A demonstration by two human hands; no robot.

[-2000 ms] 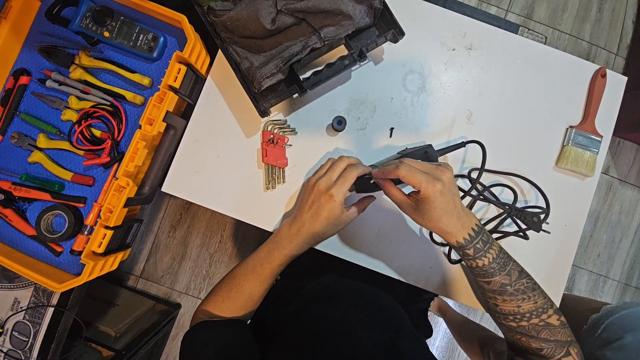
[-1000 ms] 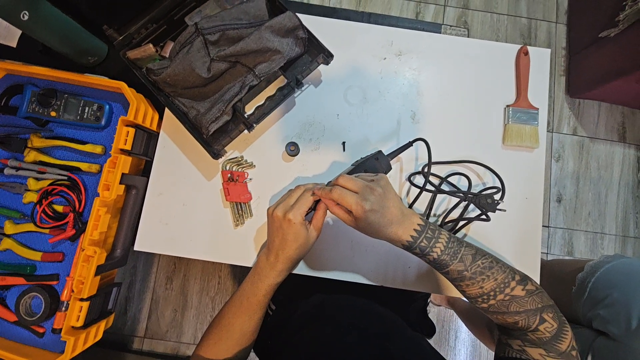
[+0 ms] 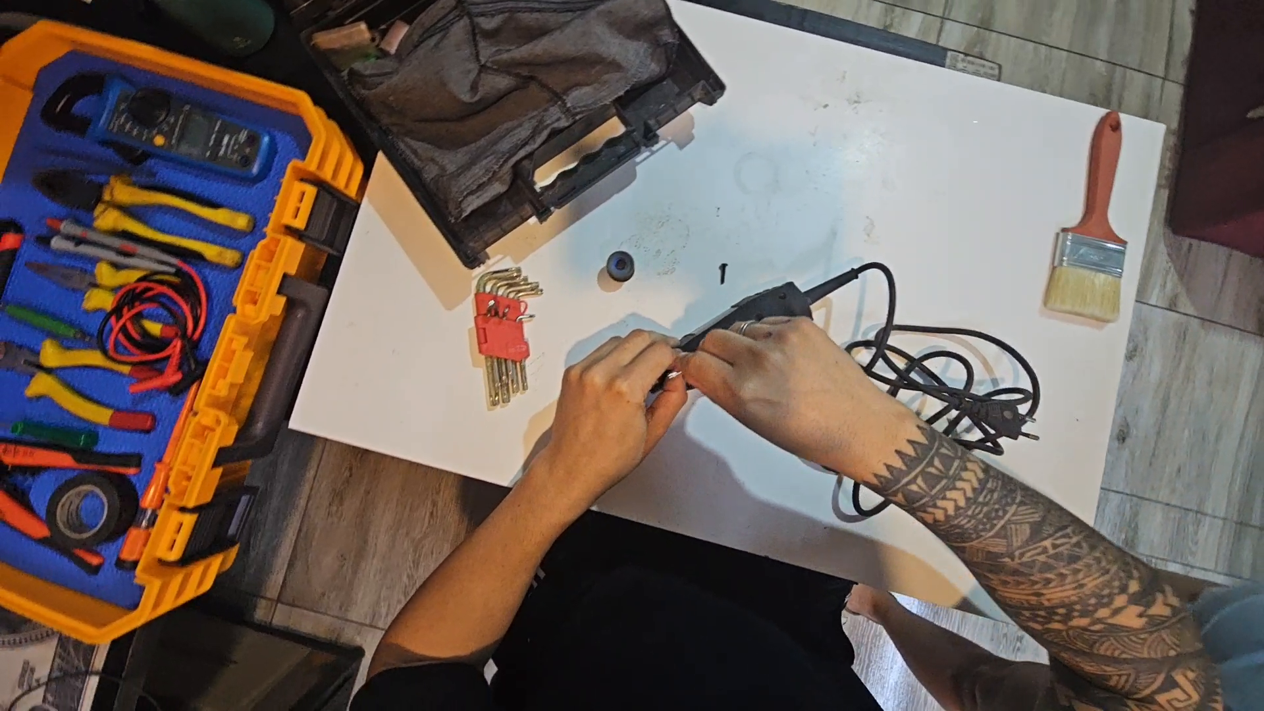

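Note:
A black corded power tool (image 3: 755,308) lies slantwise over the white table, partly hidden by my hands. My left hand (image 3: 617,390) closes its fingers around the tool's near end. Against that same end my right hand (image 3: 780,370) pinches at a small shiny part, too small to name, while its palm covers the tool's body. From the tool's back a black cord (image 3: 928,365) runs to a loose coil with a plug. Beyond my hands lie a small black screw (image 3: 723,273) and a round black cap (image 3: 620,266). A hex key set in a red holder (image 3: 502,328) rests to the left.
An orange tool case (image 3: 222,395) with pliers, a blue clamp meter (image 3: 183,128) and black tape (image 3: 91,509) stands at the left. An open black case (image 3: 583,168) holding dark cloth sits at the table's far left. A paintbrush (image 3: 1088,252) lies at the right.
Both hands stay together at the tool's near end, with their fingers shifting slightly. The camera view has swung between frames. The screw, cap and hex keys stay on the table.

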